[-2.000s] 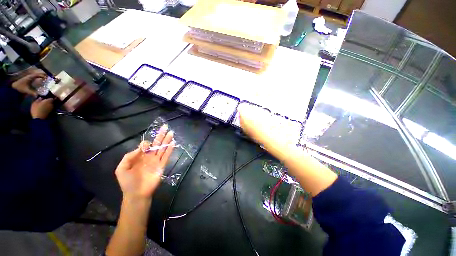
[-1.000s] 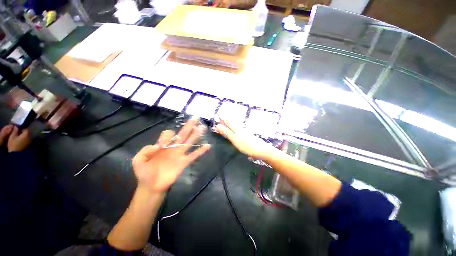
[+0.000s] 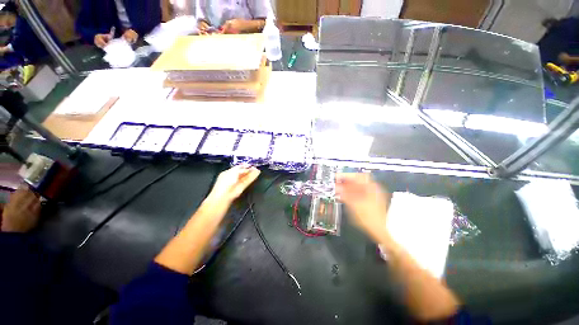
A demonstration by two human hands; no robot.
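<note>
Several square work lights [image 3: 220, 141] with black housings and pale faces stand in a row along the white sheet's front edge. Black cables [image 3: 136, 202] with pale tips trail from them over the dark green mat. My left hand [image 3: 235, 182] is at the front of the row, fingertips near the lower edge of the fifth light; shiny clear bits show there, and its grip cannot be told. My right hand [image 3: 360, 195], blurred, is just right of the small clear fixture [image 3: 325, 214] with its red wire [image 3: 296, 216]. Clear bits [image 3: 303, 188] lie behind the fixture.
White glossy stack [image 3: 419, 232] beside my right forearm; plastic bags [image 3: 551, 216] far right. A clear panel [image 3: 362, 82] in a metal frame stands behind. Stacked boards [image 3: 212, 66] lie at the back. A person's hand [image 3: 22, 209] is at a red-and-white device at left; other people are behind.
The view has swung to the right. My left hand was palm up with thin clear material across its fingers and is now at the lights. My right hand has moved from the lights to beside the fixture.
</note>
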